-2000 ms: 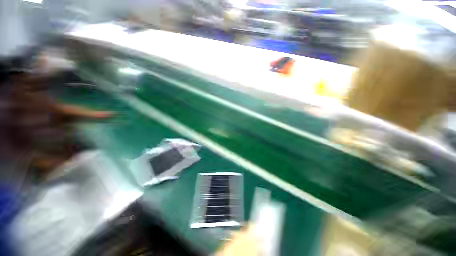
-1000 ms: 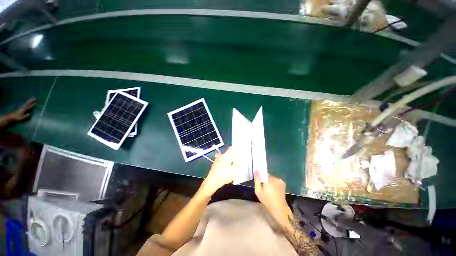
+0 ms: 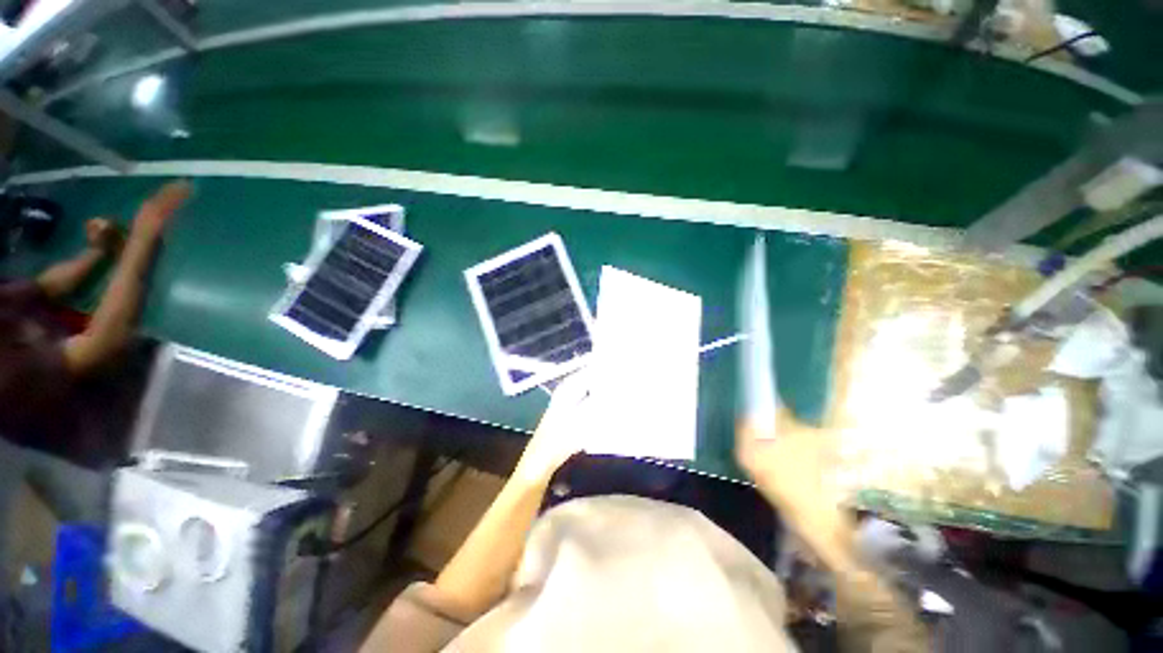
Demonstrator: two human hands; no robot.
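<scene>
My left hand [image 3: 570, 411] holds a white-backed solar panel [image 3: 648, 364] by its left edge, its plain white face up. My right hand [image 3: 788, 462] is blurred and holds a second panel [image 3: 759, 338] nearly edge-on, apart from the first. A thin white strip or cord shows between the two panels. A framed dark panel [image 3: 532, 313] lies face up just left of the held one. Farther left, a dark panel [image 3: 348, 283] lies on top of another, at an angle.
A tan board [image 3: 880, 300] under shiny film lies at right, with crumpled white rags [image 3: 1033, 440] and a grey tool [image 3: 988, 347] over it. A pale rail [image 3: 446, 186] crosses the green bench. Another person's arms [image 3: 125, 283] are at left; a grey-white machine [image 3: 191, 542] stands at lower left.
The two held panels have moved apart: the right one has gone right with my right hand, and the left one now shows its white face broadly. The other person's arms reach farther into view.
</scene>
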